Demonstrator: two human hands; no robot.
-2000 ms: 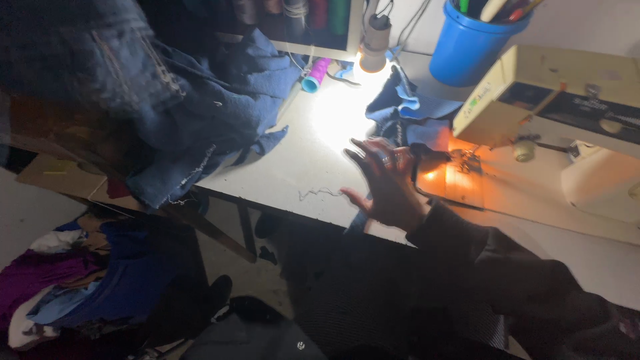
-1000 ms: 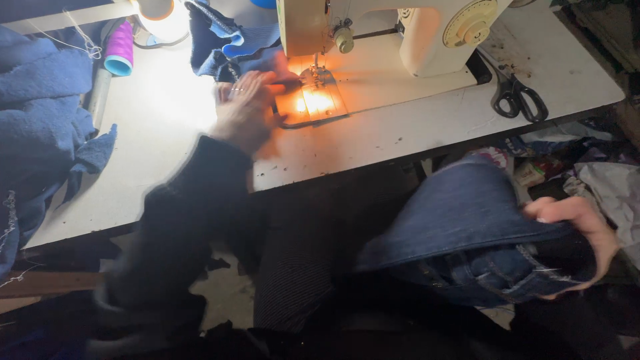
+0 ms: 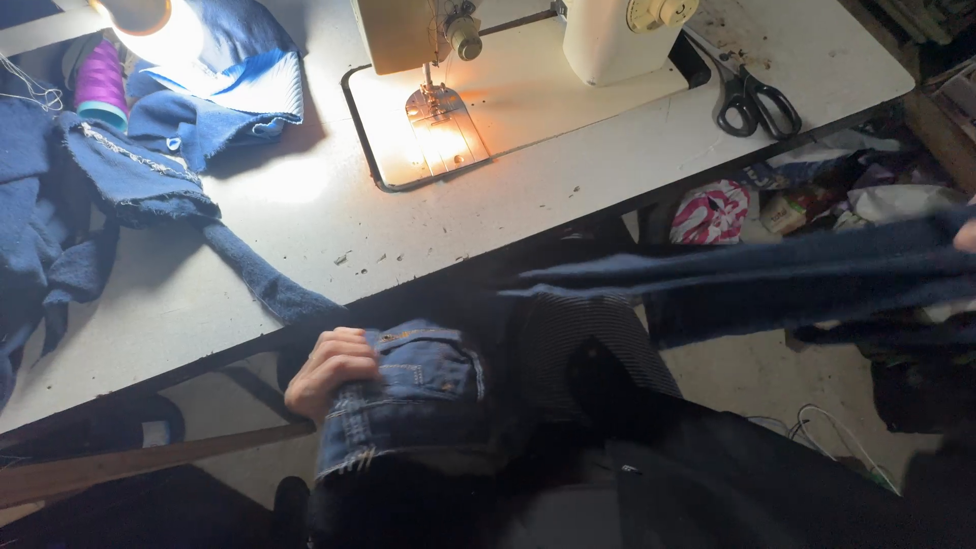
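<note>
My left hand [image 3: 332, 374] is closed around a bunched dark blue denim garment [image 3: 427, 370] with orange stitching and a frayed edge, below the table's front edge. At the right edge of the view, only a small part of my right hand [image 3: 967, 235] shows, at the end of a long stretched piece of dark denim [image 3: 762, 267], which is blurred. Whether the two denim parts are one garment is hidden in the dark. A sewing machine [image 3: 621, 38] stands above, its needle and presser foot [image 3: 433, 95] lit over the metal plate, with no fabric under them.
Blue cloth pieces [image 3: 130, 171] lie on the left of the white table [image 3: 473, 206], beside a purple thread cone [image 3: 101, 84] and a bright lamp [image 3: 137, 11]. Black-handled scissors [image 3: 755, 99] lie right of the machine. Fabric scraps [image 3: 709, 213] are heaped below the table's right side.
My left hand has moved from the table beside the needle plate to below the table edge and now grips denim. My right hand, which held denim, has moved to the right edge of the view.
</note>
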